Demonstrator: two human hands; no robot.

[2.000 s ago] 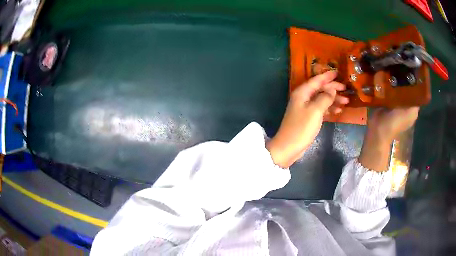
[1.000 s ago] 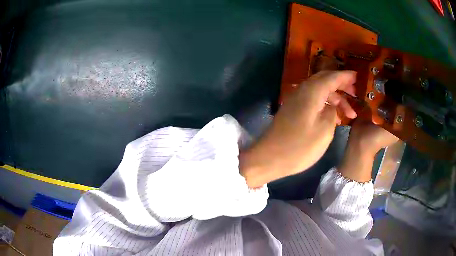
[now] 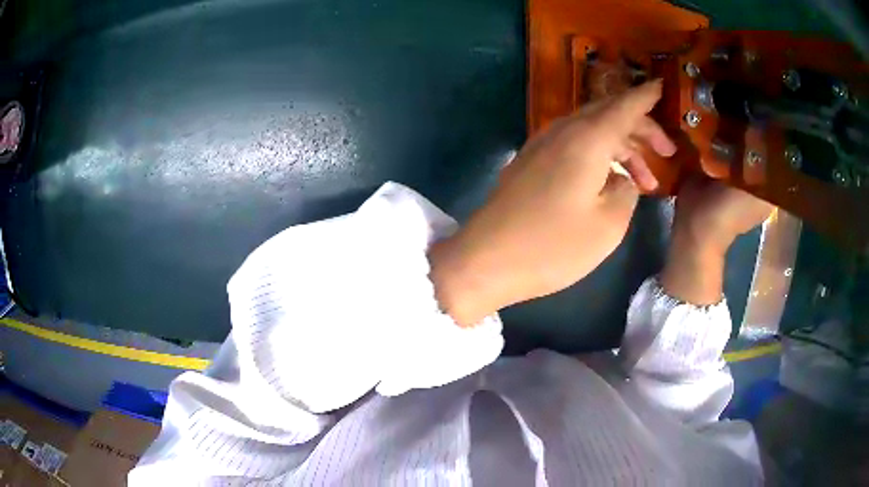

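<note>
The orange-brown assembly fixture point(image 3: 553, 67) is at the upper right, with a bolted upright block and a dark metal clamp point(image 3: 781, 114) that is blurred towards the rim. My left hand point(image 3: 562, 190) is over the base, with its fingers bent beside the brown nest point(image 3: 605, 76) and in front of the upright. Its fingertips are partly hidden, and I cannot tell if they hold a small part. My right hand point(image 3: 715, 219) is at the near lower side of the upright. Its fingers are hidden under or behind the block, so its grip is not visible.
The fixture rests on a glossy dark green mat point(image 3: 381, 76). A shiny long strip point(image 3: 772, 276) lies right of my right wrist. A dark square with a round pale-red centre point(image 3: 11, 128) is at the left rim. Cartons point(image 3: 105, 447) and a yellow floor line point(image 3: 114, 350) are at the lower left.
The view has come closer and shifted, so the fixture looks larger and the red handle has left the picture. Both hands stay at the fixture, with my left hand still by the nest.
</note>
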